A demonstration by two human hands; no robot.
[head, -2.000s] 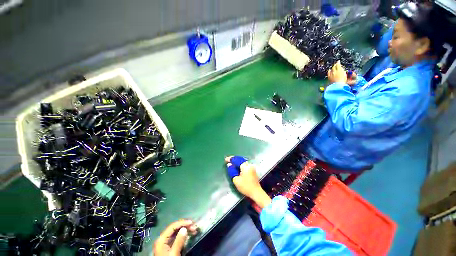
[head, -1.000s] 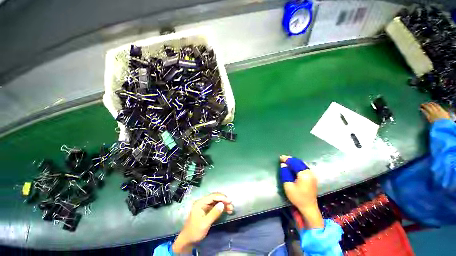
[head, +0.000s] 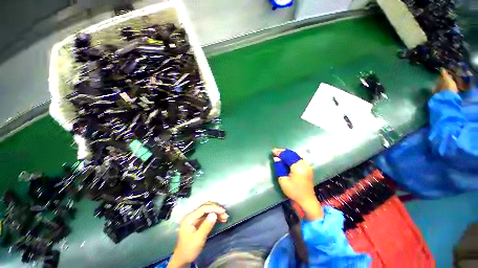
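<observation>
My left hand [head: 196,233] is at the bench's front edge, low in the picture, with thumb and fingertips close together; whether it holds something small cannot be told. My right hand [head: 297,180], with blue finger wraps, rests over the bench edge to the right, its fingers curled; nothing shows in it. A large heap of black binder clips [head: 141,104] fills a cream bin [head: 210,86] and spills out in front of it. Pale green pieces [head: 140,149] lie among the clips. The picture is somewhat blurred.
A white sheet [head: 314,107] with two slim black pieces lies on the green bench [head: 251,89]. A red tray [head: 390,230] with rows of clipped pieces is below the edge at right. Another person's blue sleeve [head: 445,118] and a second clip heap [head: 437,31] are at far right.
The view has swung left and then slightly back right and down, shifting the bin and heap in the picture. Both hands keep much the same poses. The other person's hand has moved nearer the second heap.
</observation>
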